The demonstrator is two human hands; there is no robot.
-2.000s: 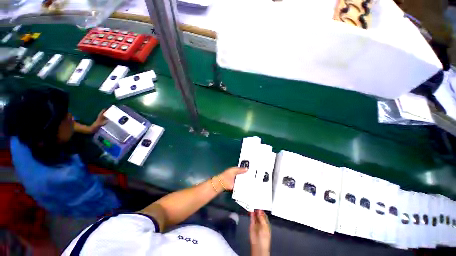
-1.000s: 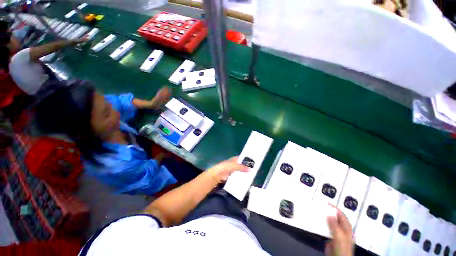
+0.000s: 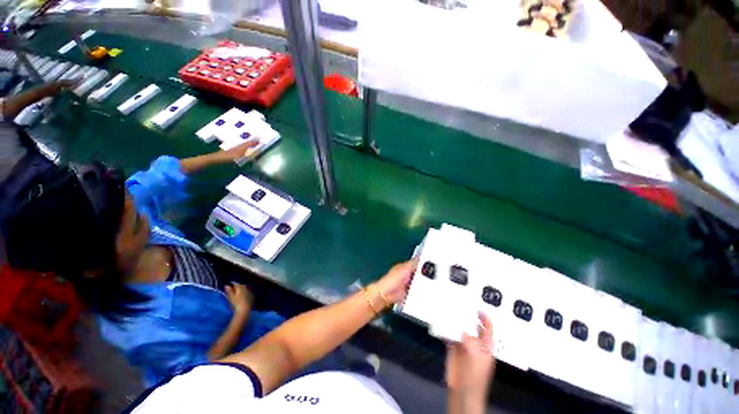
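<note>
A long row of white smartwatch boxes [image 3: 559, 323], each with a black watch picture on top, runs along the near edge of the green bench to the right. My left hand [image 3: 399, 283] is against the left side of the boxes at the row's left end, its fingers partly hidden. My right hand [image 3: 472, 348] is at the near end of the boxes beside it, fingertips on a box, slightly blurred. Whether either hand grips a single box cannot be told for the right; the left hand holds the leftmost box edge.
A seated person in blue [image 3: 162, 299] reaches over the green bench [image 3: 381, 194] at left. A scale [image 3: 235, 229] carries a white box. A red tray [image 3: 235, 74], a metal post [image 3: 312, 105] and a white raised shelf [image 3: 502, 73] stand behind. Loose boxes lie further left.
The box in my left hand now sits against the row's left end. The box lying crosswise under my right hand is now lined up with the others. The person in blue reaches farther back.
</note>
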